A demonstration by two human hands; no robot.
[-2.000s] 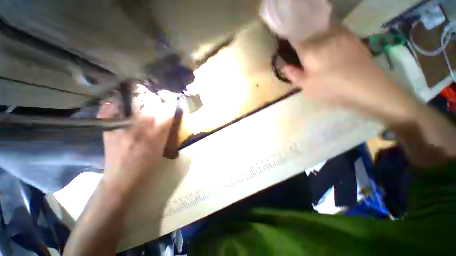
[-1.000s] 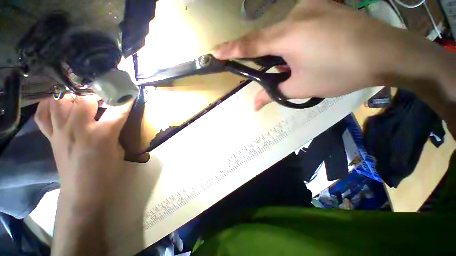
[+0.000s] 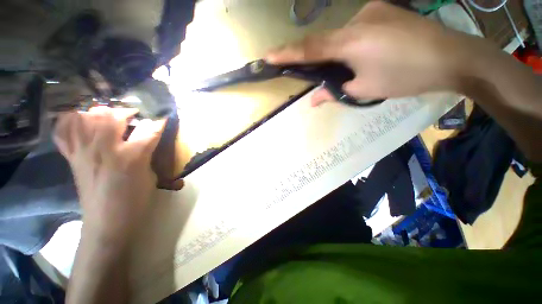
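My right hand (image 3: 380, 56) holds black-handled scissors (image 3: 255, 70) by the handles over the lit machine bed. The blades point left toward the needle area and look closed; their tips fade into the glare. My left hand (image 3: 110, 139) lies beside the pale knob (image 3: 156, 98), with its fingertips under the machine head. A grey fabric piece (image 3: 38, 190) lies left of that hand. What the fingertips press or pinch is blurred. A dark strip (image 3: 166, 148) lies beside the left hand, below the knob.
The dark machine head (image 3: 113, 53) fills the upper left. A printed ruler (image 3: 309, 172) runs along the table front. A blue basket (image 3: 437, 196) with dark and white pieces is at the lower right, beside black fabric (image 3: 475, 166). A green item (image 3: 434, 6) is at the top right.
Since two seconds ago, my right hand has brought the scissors left toward the needle. In the last second, the blade tips have moved back right, away from the knob. My left hand stays near the needle.
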